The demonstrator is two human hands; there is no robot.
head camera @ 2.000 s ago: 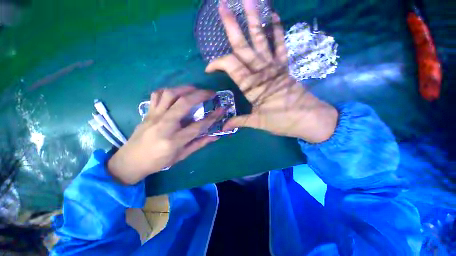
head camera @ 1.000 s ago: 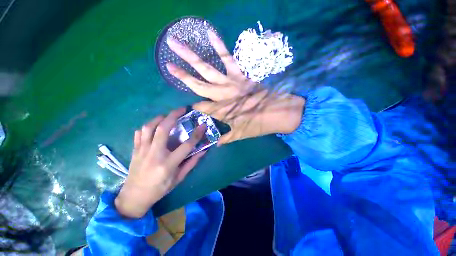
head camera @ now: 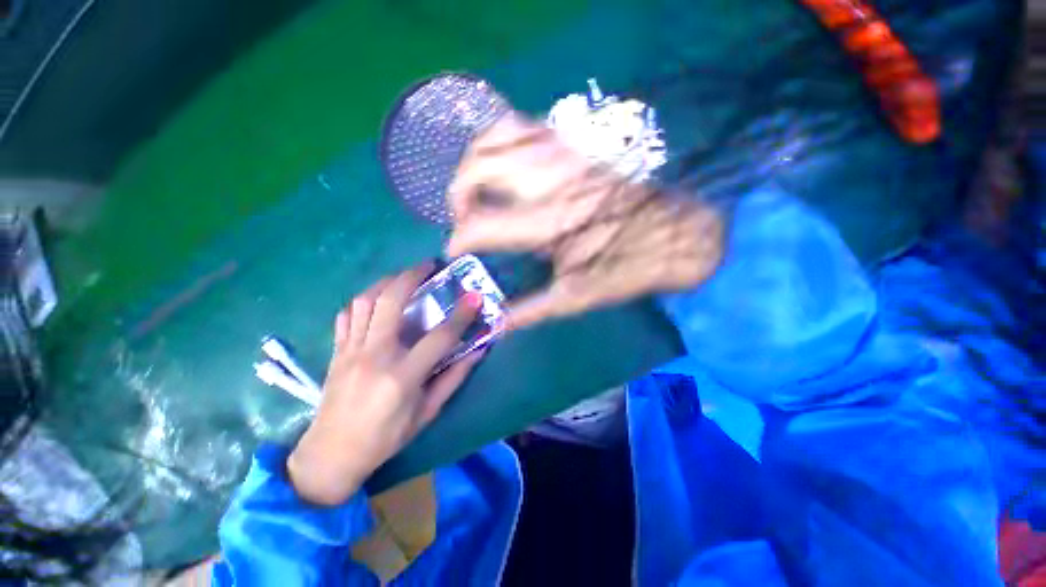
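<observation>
My left hand (head camera: 388, 369) holds a clear-edged device housing (head camera: 468, 282) against the green surface, with its index finger on the housing's face. White cables (head camera: 287, 373) stick out beyond the left side of that hand. My right hand (head camera: 551, 218) is blurred, its fingers curled over the edge of a round dimpled dish (head camera: 430, 143), its thumb near the housing's right end. Whether it holds a small part cannot be told. A pile of small white parts (head camera: 614, 128) lies just behind the right hand.
An orange-red tool handle (head camera: 895, 86) lies at the upper right. Crumpled clear plastic (head camera: 52, 487) is at the lower left edge. A grey object (head camera: 32, 269) stands at the left edge. The shiny green work surface (head camera: 275, 218) lies around the dish.
My right hand's spread fingers have curled in and drawn back from over the dish. My left hand still holds the housing. The whole view has shifted and turned.
</observation>
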